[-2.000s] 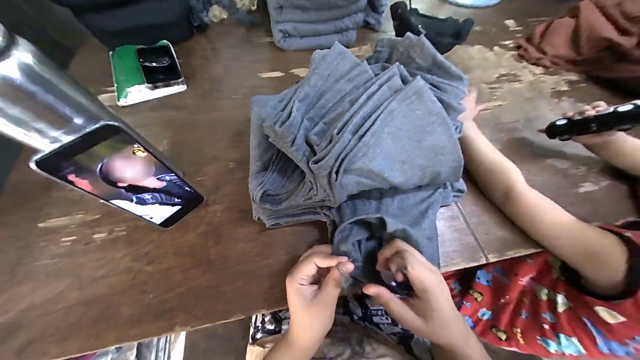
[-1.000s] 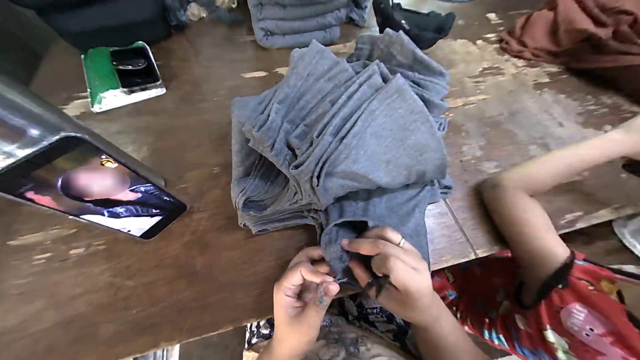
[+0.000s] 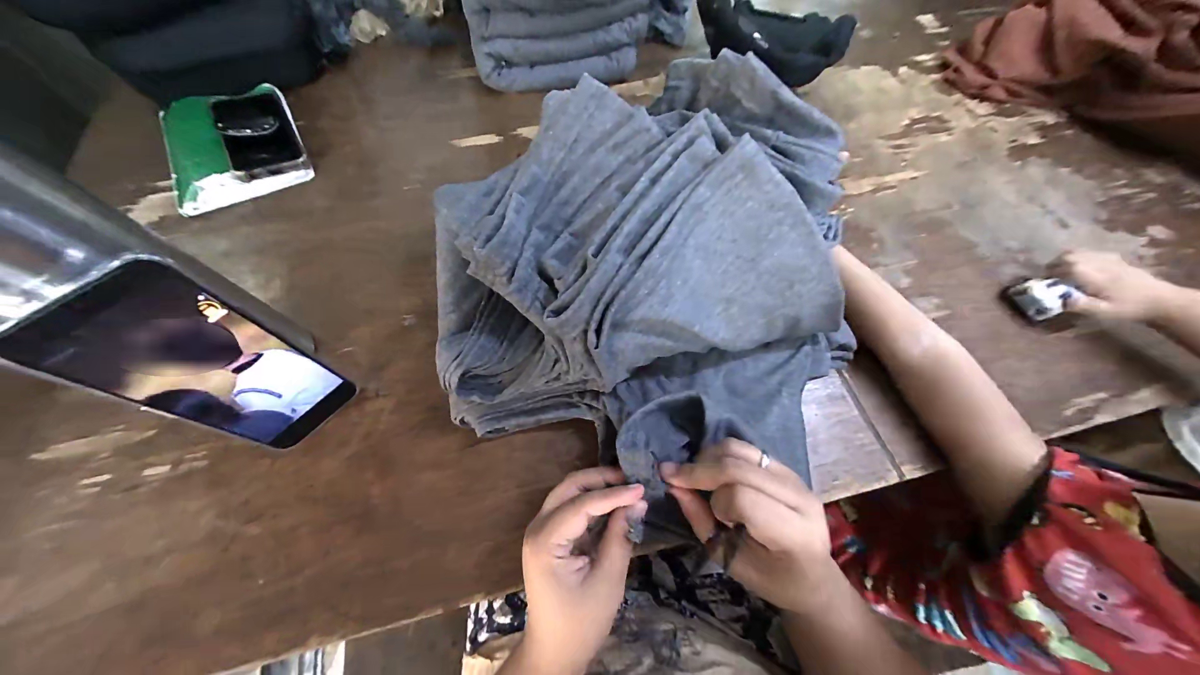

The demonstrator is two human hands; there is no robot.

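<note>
A heap of layered grey fabric pieces [image 3: 712,253] lies on the worn wooden table, its lower end hanging at the front edge. My left hand [image 3: 581,534] pinches the edge of a grey garment piece [image 3: 647,431] between thumb and forefinger. Just to its right, my right hand [image 3: 750,506], with a ring on one finger, grips the same edge; something dark and thin shows below its fingers, too unclear to name. A dark opening in the cloth faces up between the two hands.
A smartphone [image 3: 187,347] leans on a metal cylinder [image 3: 84,225] at left. Behind stand a green-and-white case [image 3: 192,150], folded grey cloth [image 3: 562,42] and a black object [image 3: 778,42]. Brown-red cloth [image 3: 1078,66] lies back right. Another person's arm [image 3: 937,366] reaches beside the heap; a hand [image 3: 1116,286] touches a small object.
Both my hands stay at the cloth edge, their fingers slightly shifted. The other person's far hand now rests at a small object on the table; two seconds ago a black device was held there.
</note>
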